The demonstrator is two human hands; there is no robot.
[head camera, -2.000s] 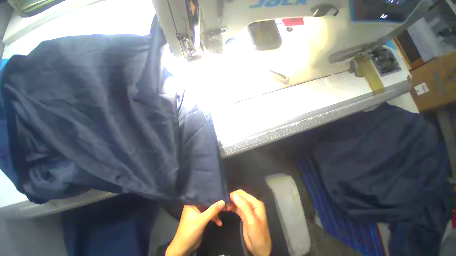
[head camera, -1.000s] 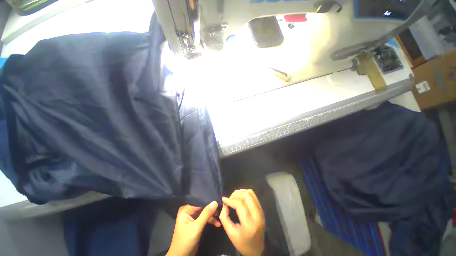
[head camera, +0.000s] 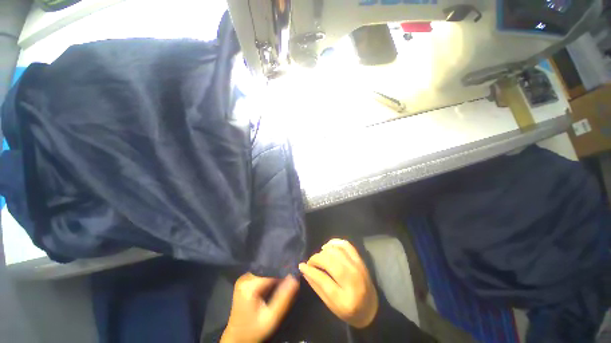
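Observation:
The dark navy garment [head camera: 141, 147] lies over the table left of the needle and hangs over the front edge. My left hand [head camera: 258, 305] pinches its lower right corner at the fabric edge [head camera: 296, 258]; the thumb is blurred. My right hand [head camera: 343, 285] is just right of that corner, fingers curled, thumb and forefinger together at the edge. Whether it holds cloth is too small to tell. The presser foot area [head camera: 273, 70] is in bright lamp glare beside the garment.
The white sewing machine head [head camera: 429, 60] spans the top. A slim metal tool [head camera: 390, 102] lies on the bed. More navy cloth [head camera: 522, 221] and blue striped cloth [head camera: 462, 281] are at the right. A cardboard box [head camera: 593, 120] stands far right. A pale padded shape [head camera: 392, 275] is below the table.
The view has shifted, so the machine and table sit slightly further right. My right hand has turned, with its wrist further right. The garment's lower corner looks more bunched at my fingers.

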